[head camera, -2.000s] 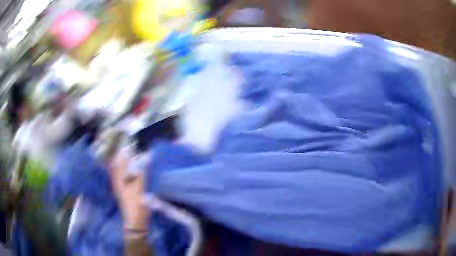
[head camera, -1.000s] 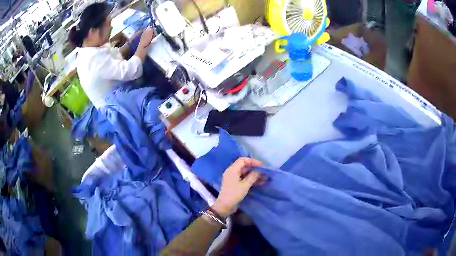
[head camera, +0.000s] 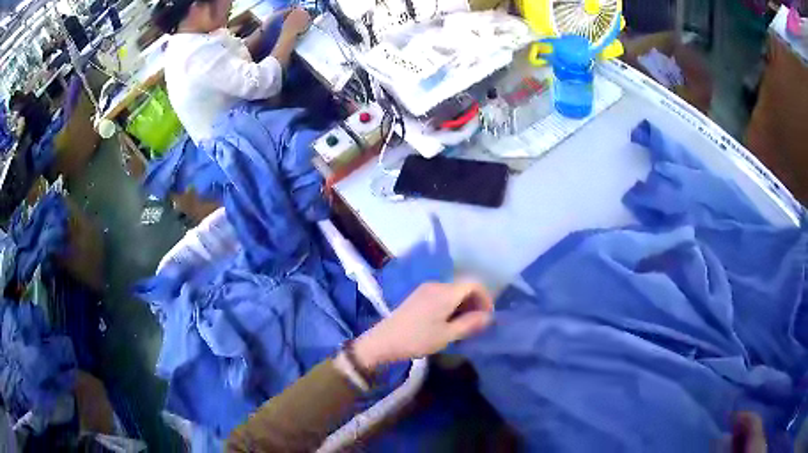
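Observation:
A large blue garment (head camera: 620, 327) lies crumpled over the right and near part of the white-grey table (head camera: 567, 190). My left hand (head camera: 434, 323) is at its left edge, fingers curled and pinching the cloth, slightly blurred. A small blue flap (head camera: 416, 265) of cloth sticks up behind that hand. Only a small part of my right hand (head camera: 749, 435) shows at the bottom edge on the right, over the garment; its fingers are mostly cut off, and what it holds cannot be told.
A heap of blue garments (head camera: 257, 327) lies in a white-rimmed basket left of the table. On the table are a black smartphone (head camera: 452, 180), a switch box (head camera: 348, 140), a blue bottle (head camera: 573, 80), a yellow fan (head camera: 585, 22) and bagged items (head camera: 443, 57). A person (head camera: 213, 75) sits beyond.
The view has swung from blurred to steady, and table items now sit slightly higher and further right. My left hand remains at the garment's left edge. Part of my right hand now shows more clearly.

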